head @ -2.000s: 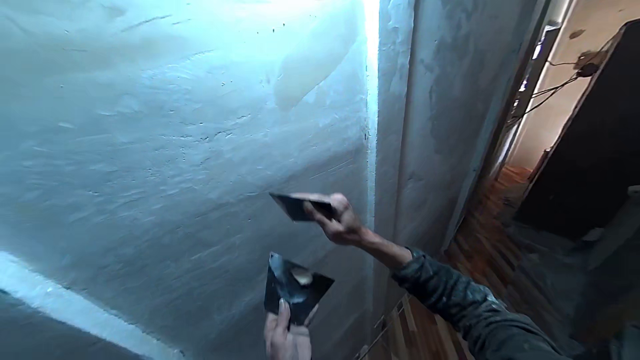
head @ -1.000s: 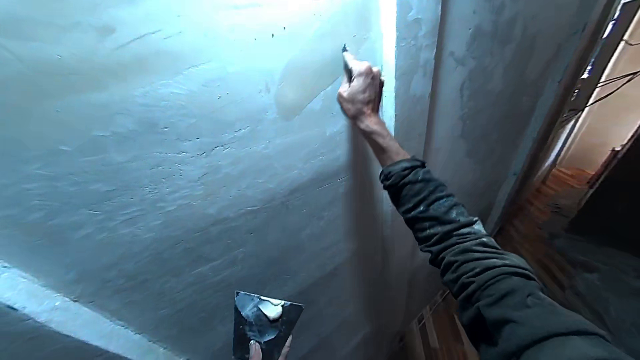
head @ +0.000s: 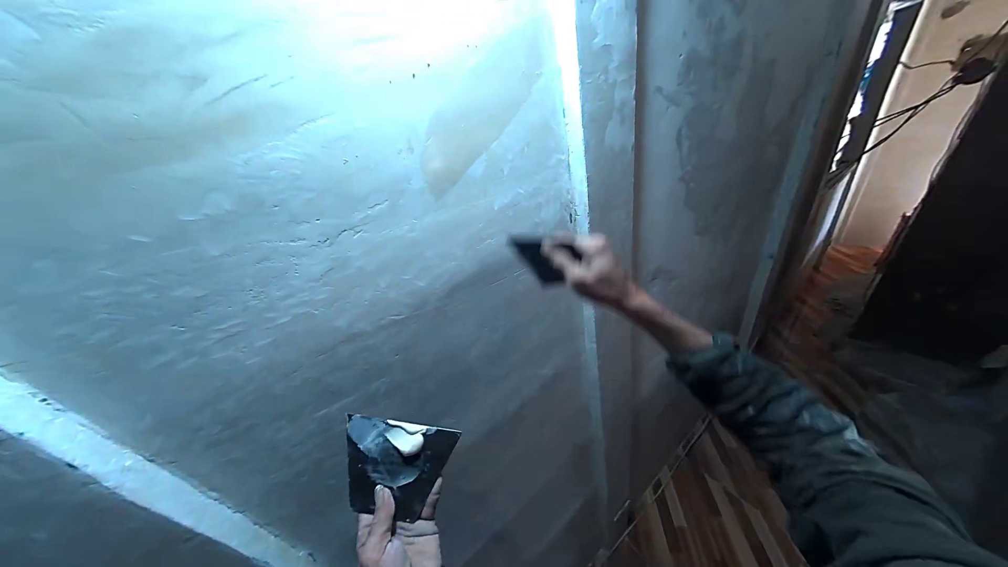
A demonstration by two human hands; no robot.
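Observation:
My right hand [head: 589, 268], at the end of a dark, dusty sleeve, grips a dark flat putty knife [head: 539, 258] in front of the plastered wall [head: 315, 268]. Whether its blade touches the wall I cannot tell. Low in the view, my left hand [head: 398, 535] holds a dark flat plate [head: 402, 468] from below, thumb on its face. A dab of whitish filler [head: 406, 439] and a grey smear lie on that plate. A pale strip [head: 575, 157] runs down the wall behind my right hand, and a damp-looking patch [head: 472, 142] shows above it.
A second pale strip [head: 142, 480] crosses the wall at lower left. To the right are a wall corner, an opening with hanging cables [head: 906, 110], and a large dark panel [head: 937, 228]. Wood-patterned flooring [head: 701, 496] lies at lower right.
My right hand was high on the wall beside the pale strip one second ago; it is now lower, with the knife blade pointing left. My left hand still holds the plate low down.

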